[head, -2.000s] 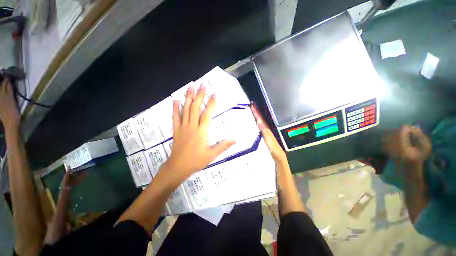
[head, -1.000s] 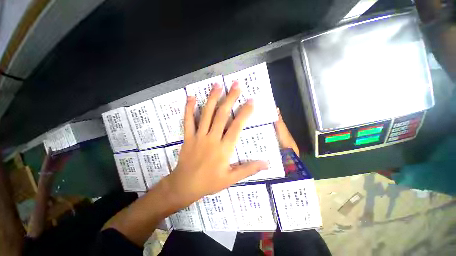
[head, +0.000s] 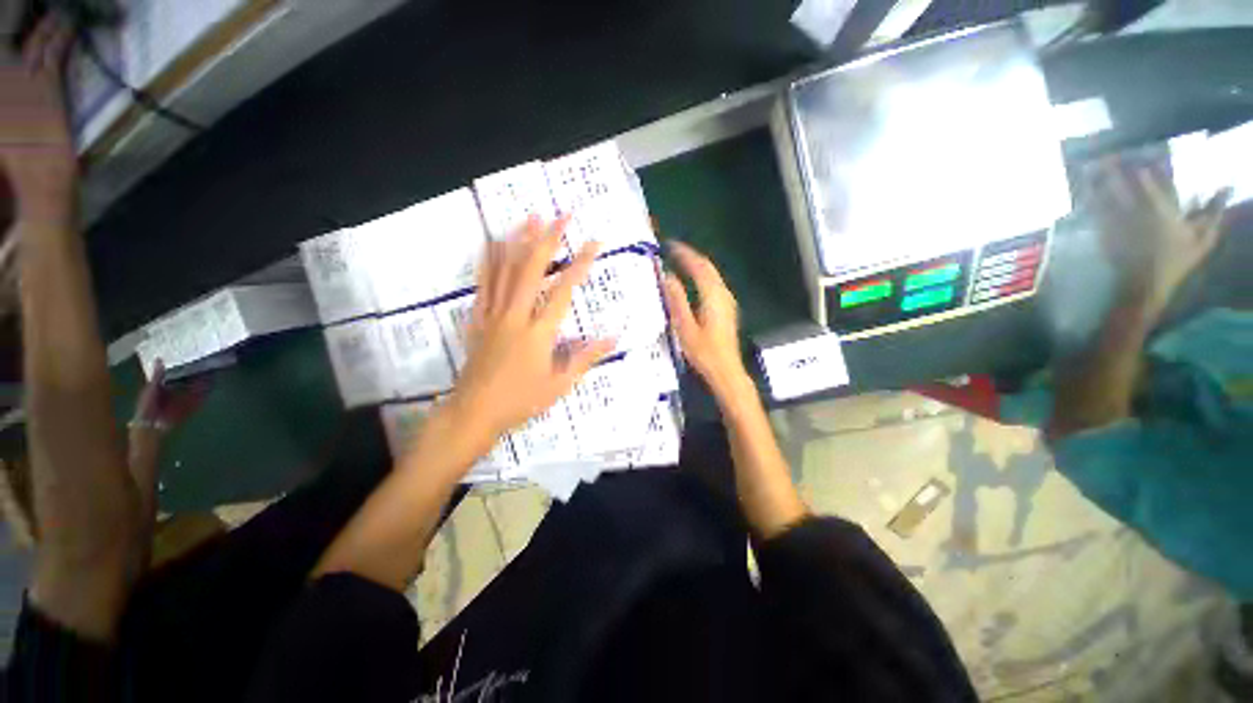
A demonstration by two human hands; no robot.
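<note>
Several white labelled retail boxes stand in tight rows on the green bench in front of me, printed ends up. My left hand lies on top of them with fingers spread. My right hand is upright at the right end of the rows, fingers a little bent; whether it touches the boxes is unclear. A single white box lies apart, right of my right hand and below the scale.
A silver weighing scale with lit green displays stands at the right. A person in teal reaches over white papers beyond it. Another person's arms are at the left, near more white boxes.
My right hand has come into fuller view at the rows' right end. One box now lies apart near the scale. The front row no longer juts out right. The view has shifted.
</note>
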